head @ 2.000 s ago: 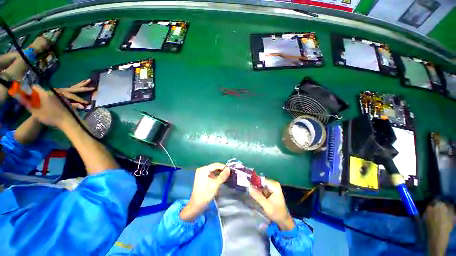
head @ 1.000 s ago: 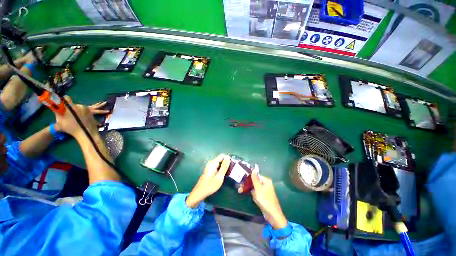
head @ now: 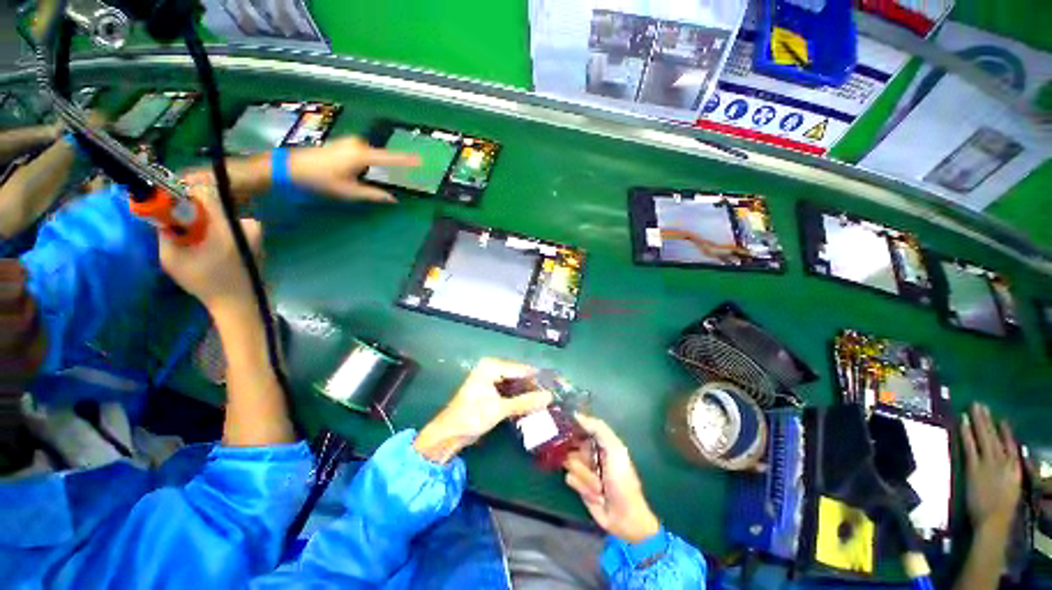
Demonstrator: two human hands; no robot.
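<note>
My left hand (head: 482,406) and my right hand (head: 611,478) hold a small clear parts bag (head: 542,429) between them, over the bench's front edge. The bag has a white label and dark red contents, probably wired components. My left fingers grip its upper left side, my right fingers its lower right side. A tablet assembly (head: 496,279) lies just beyond my hands, its board at the right end. A few red lead wires (head: 617,308) lie beside its right edge.
Solder spool (head: 360,376) left of my hands. Tape roll (head: 718,424), fume fan (head: 738,352), blue soldering station (head: 771,478) and iron holder with yellow sponge (head: 846,534) at right. Other tablets line the back. The left neighbour holds an orange screwdriver (head: 171,216); another person's hand (head: 990,467) is at right.
A tablet has moved right along the bench to in front of me. The left neighbour's hand now reaches to a back tablet. The bag is turned in my hands, and a hand has appeared at right.
</note>
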